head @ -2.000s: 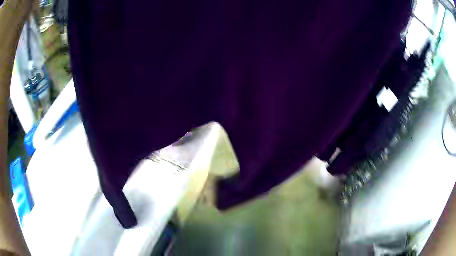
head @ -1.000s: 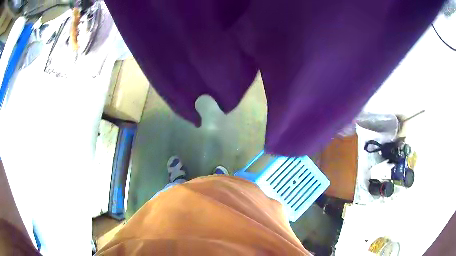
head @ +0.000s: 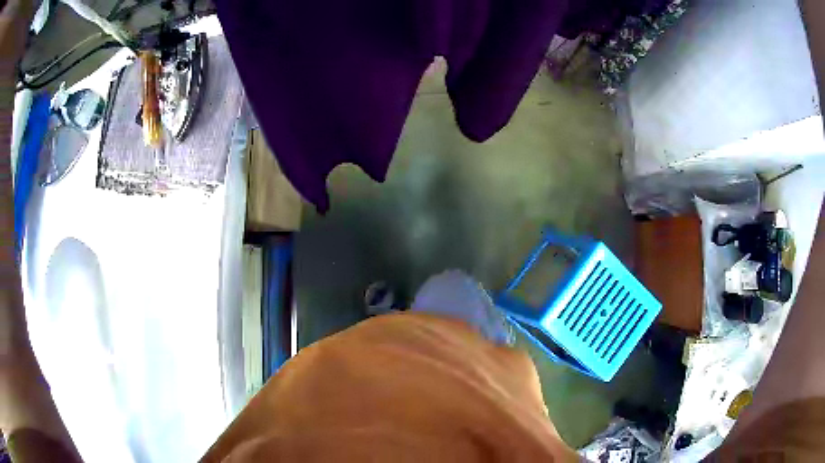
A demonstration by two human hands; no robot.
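The dark purple trousers (head: 344, 81) hang in front of me at the top of the view, with their lower edges loose above the floor. Their upper part is cut off by the top edge. Neither of my hands is in the picture. Only parts of my arms show, blurred, along the left and right rims. What my hands hold cannot be seen.
The white ironing table (head: 163, 262) is at left, with the steam iron (head: 185, 90) on the grey rest pad (head: 213, 145). A blue stool (head: 604, 312) stands at lower right. A brown panel (head: 669, 271) and black items (head: 760, 249) are at right.
The trousers have moved up and left in view and fill less of it. The view has tilted down and shifted, so the iron, floor and whole stool seat now show.
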